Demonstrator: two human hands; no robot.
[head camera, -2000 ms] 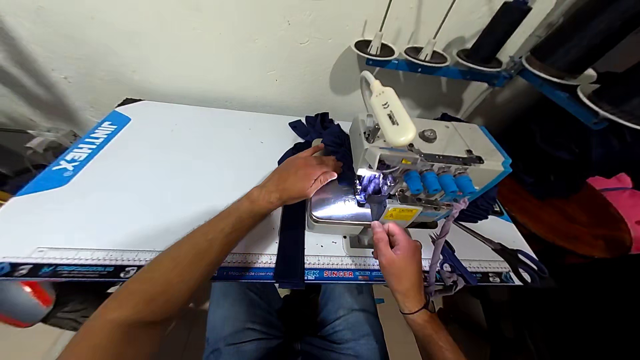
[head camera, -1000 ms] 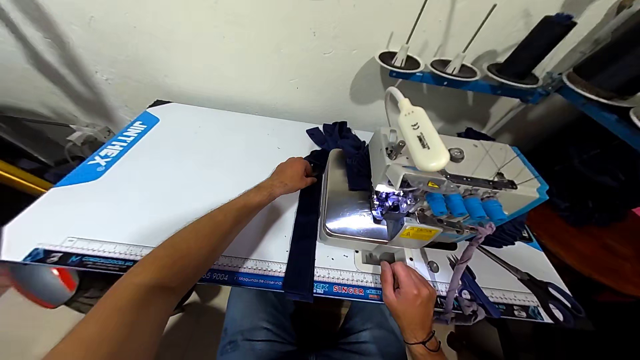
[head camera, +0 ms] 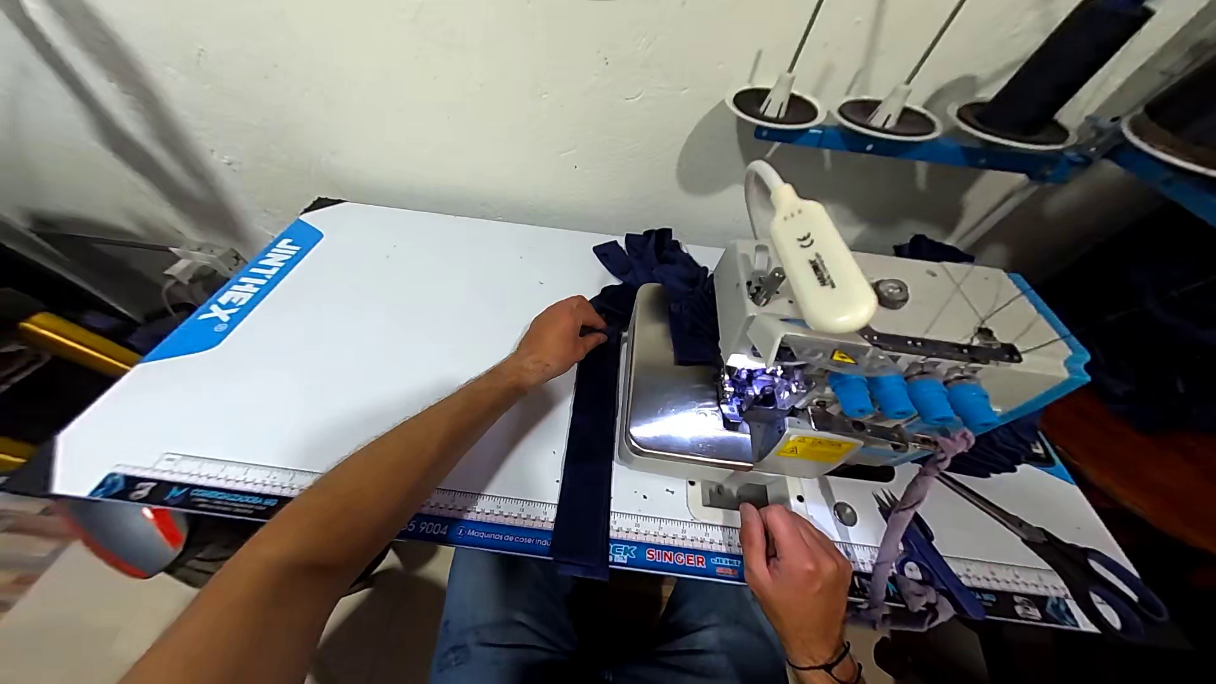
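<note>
My left hand (head camera: 562, 337) pinches the upper part of a long navy fabric strip (head camera: 587, 465), which lies left of the overlock sewing machine (head camera: 855, 351) and hangs over the table's front edge. Gathered navy fabric (head camera: 665, 271) lies bunched behind the metal cloth plate (head camera: 670, 399), and one piece rests on it. In front of the machine, my right hand (head camera: 796, 570) is curled with thumb and forefinger together, close to a small dark grey piece (head camera: 753, 494); whether it holds that piece I cannot tell. The needle area is lit.
Scissors (head camera: 1045, 546) and blue-handled snips (head camera: 917, 560) lie to the right beside a twisted lilac cloth strip (head camera: 902, 522). A white lamp (head camera: 822, 261) stands over the machine. The thread stand (head camera: 912, 147) is above. A ruler tape (head camera: 475, 503) runs along the white table's front edge.
My left hand has moved from the bunched fabric by the machine to the strip at its left. My right hand has drawn back from the needle area toward the table's front edge.
</note>
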